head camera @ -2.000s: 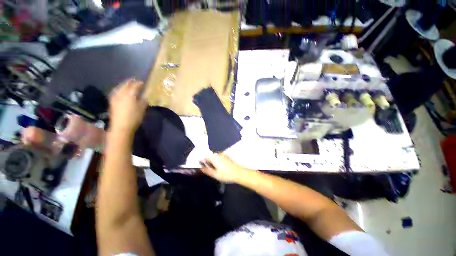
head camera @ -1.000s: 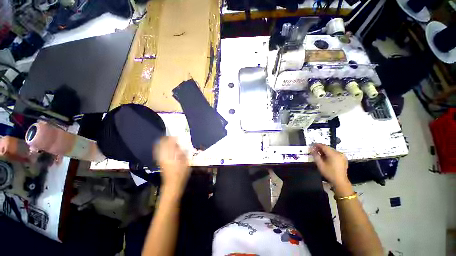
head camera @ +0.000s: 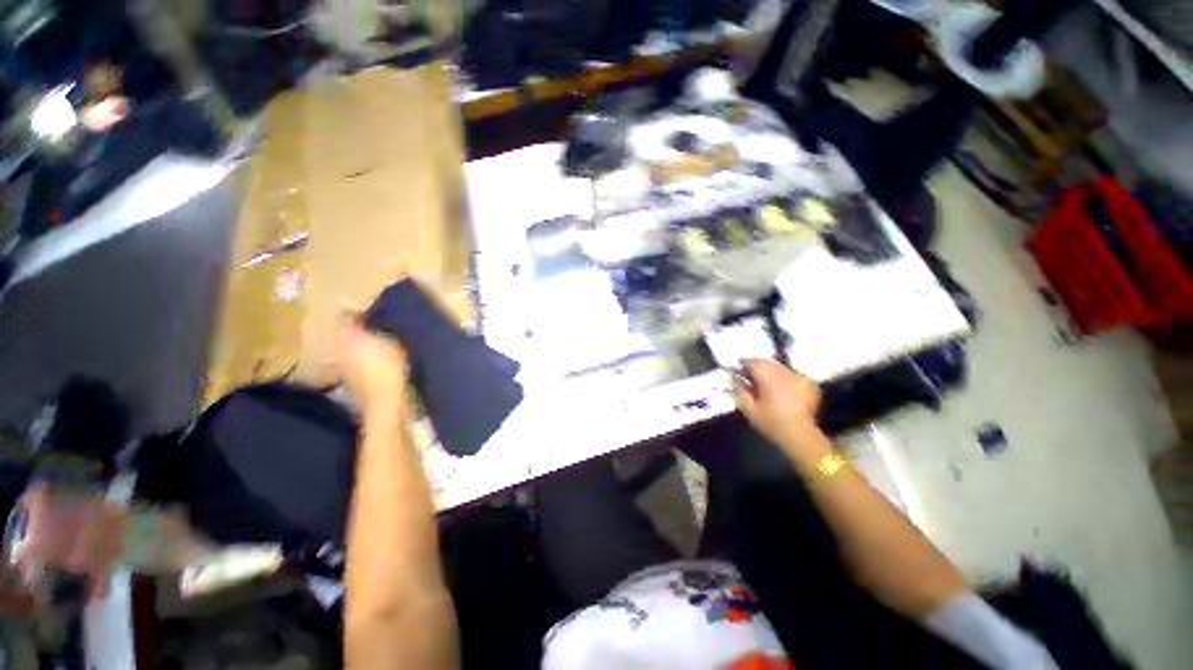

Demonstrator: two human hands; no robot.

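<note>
Dark fabric pieces (head camera: pixel 449 373) lie in a narrow, flared stack on the white table (head camera: pixel 504 196), partly over the cardboard's edge. My left hand (head camera: pixel 372 363) is at the left side of this stack; it is blurred, and I cannot tell whether it grips the cloth. The overlock machine (head camera: pixel 713 170) stands on the table to the right, with a row of cream tension knobs (head camera: pixel 735 229). My right hand (head camera: pixel 781 398) is at the table's front edge, just in front of the machine. Its fingertips are close together, and what they may hold is too blurred to tell.
A round dark pad or cloth (head camera: pixel 272 461) lies at the table's left corner. A brown cardboard sheet (head camera: pixel 373 170) lies left of the machine. A red crate (head camera: pixel 1109 255) stands on the floor at the right. Pinkish cones (head camera: pixel 81 534) show blurred at the lower left.
The view has turned, so the table appears tilted. My left hand has moved from beside the round dark pad to the fabric stack. My right hand remains near the table's front edge by the machine.
</note>
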